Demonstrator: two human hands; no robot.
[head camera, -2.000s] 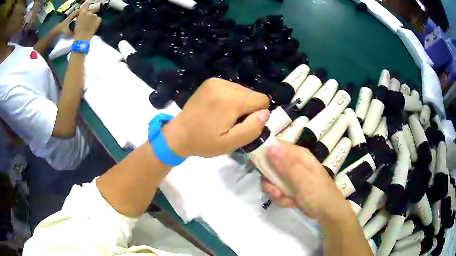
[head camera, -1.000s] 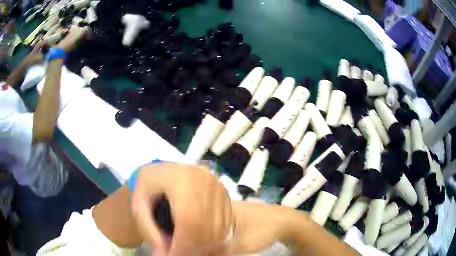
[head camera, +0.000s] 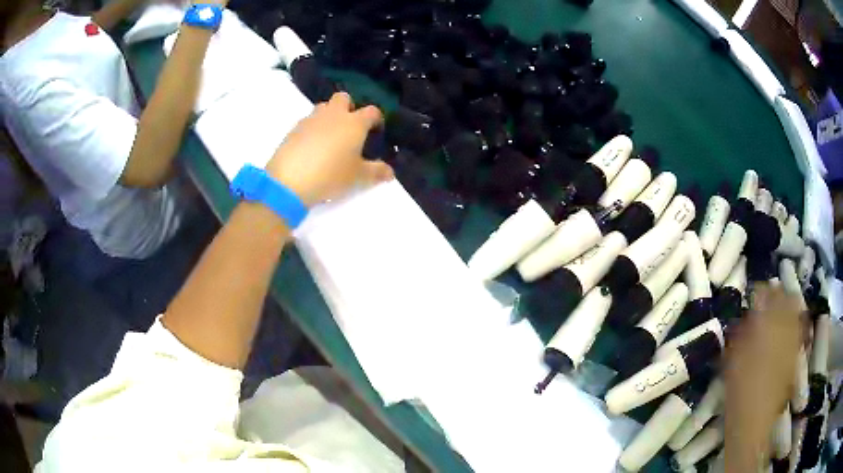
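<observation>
My left hand (head camera: 333, 152), with a blue wristband, reaches over the white sheets to the near edge of the black caps heap (head camera: 462, 102). Its fingers are spread beside a black cap; I cannot tell whether they grip it. My right hand (head camera: 765, 369) is a blur at the right, over the pile of cream bodies with black ends (head camera: 647, 369); what it holds is hidden. One cream body (head camera: 582, 328) with a thin dark rod at its end lies near the white sheets (head camera: 388, 286). Two more cream bodies (head camera: 513, 240) lie beside it.
The green table (head camera: 647, 74) has a curved far edge lined with white pieces (head camera: 786, 106). A neighbouring worker (head camera: 83, 129) in white stands at the left, an arm with a blue wristband over the table. A purple object (head camera: 828, 129) is at the far right.
My hands were together at the near edge and have parted. My left moved up and left to the black heap, my right went right over the cream pile. The view has shifted.
</observation>
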